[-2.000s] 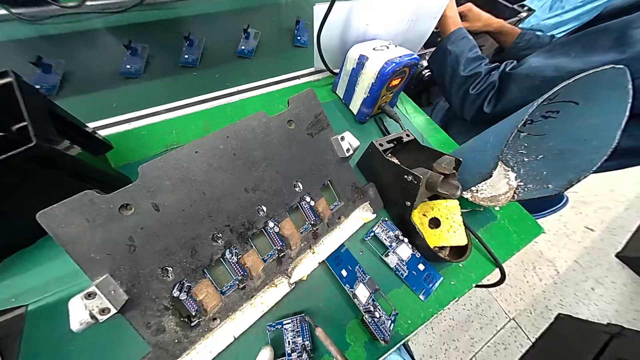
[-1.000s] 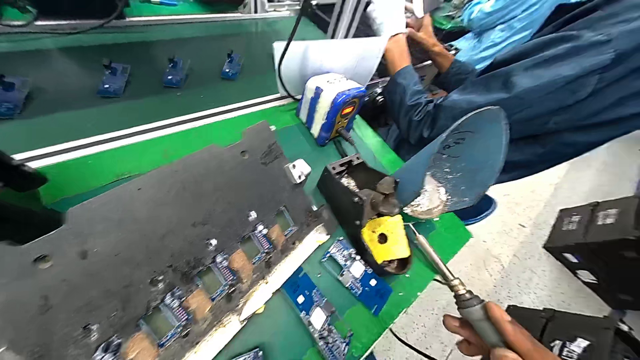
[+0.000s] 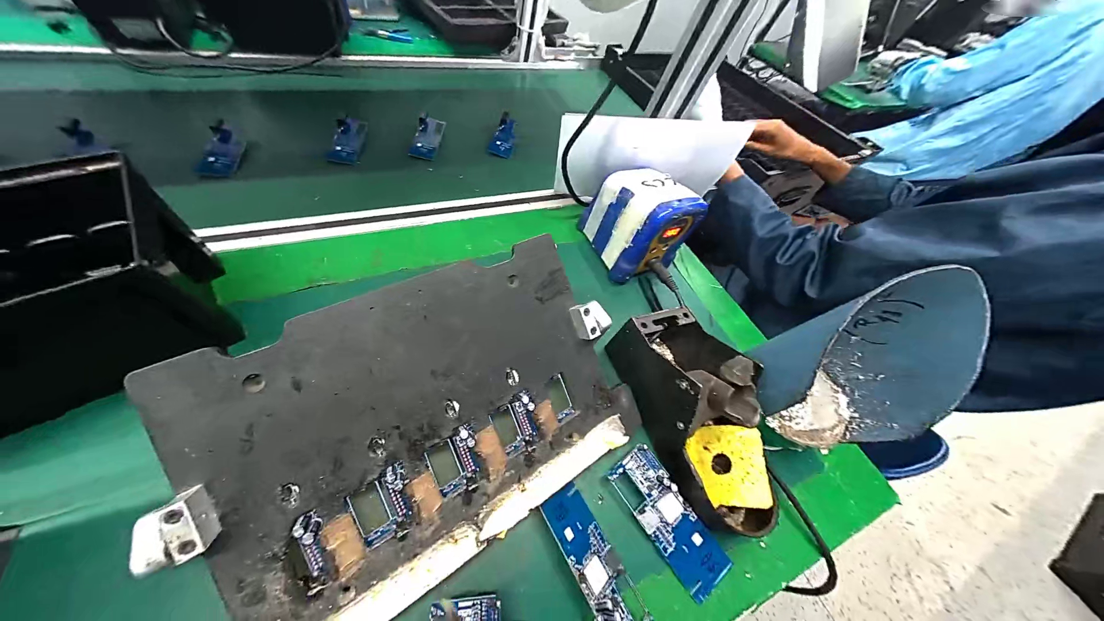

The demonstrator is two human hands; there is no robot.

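Observation:
Neither of my hands shows in the head view. A black fixture plate (image 3: 414,345) lies tilted on the green bench, with several small blue circuit boards (image 3: 444,466) in its slots. Two longer blue boards (image 3: 582,548), (image 3: 673,526) lie beside its right end. Part of another board (image 3: 470,608) shows at the bottom edge, with something small and blurred at its left. A thin, dark pointed thing (image 3: 636,595) lies over the lower end of the nearer long board; I cannot tell what holds it. The soldering iron stand (image 3: 690,388) carries a yellow sponge (image 3: 729,466).
A blue and white soldering station (image 3: 642,224) stands behind the stand; a blue scoop-like sheet (image 3: 897,362) flares out at its right. Black bins (image 3: 112,285) are at left. Small boards (image 3: 345,138) sit on the belt beyond. A person in dark blue sleeves holds white paper (image 3: 647,151).
A second ago my right hand held a soldering iron with its tip by the yellow sponge; that hand is now out of view. The view has shifted.

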